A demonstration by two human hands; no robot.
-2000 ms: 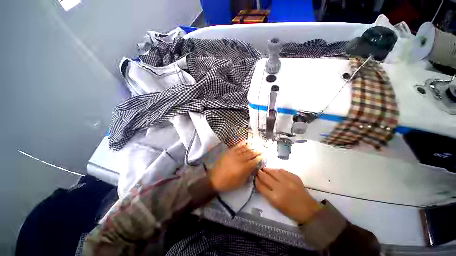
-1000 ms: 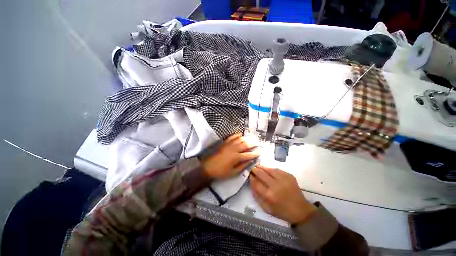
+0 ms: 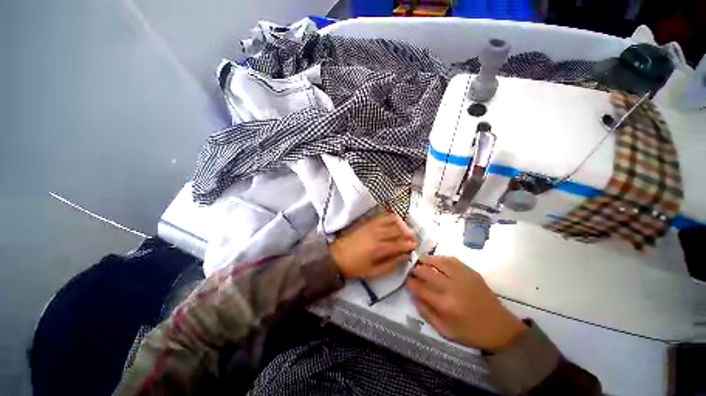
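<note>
A white lining piece with dark edge lines (image 3: 381,288) lies under my hands in front of the needle. My left hand (image 3: 375,246) lies on the cloth, its fingertips just left of the lit presser foot. My right hand (image 3: 463,300) pinches the cloth's dark edge at the fingertips, close beside my left fingers. The small-checked cloth (image 3: 387,124) is heaped left of the white sewing machine head (image 3: 534,143), with more white lining (image 3: 255,220) below it. The glare hides the exact needle point.
A plaid scrap (image 3: 646,174) hangs over the machine head. A grey marked band (image 3: 402,340) runs along the table's front edge. Dark cloth (image 3: 101,309) is at the lower left. A dark flat object (image 3: 689,370) is cut off at the right edge.
The camera view has shifted, so the machine stands further right in the picture. Less of the white piece's dark-edged corner shows below my hands. Both hands remain on the cloth.
</note>
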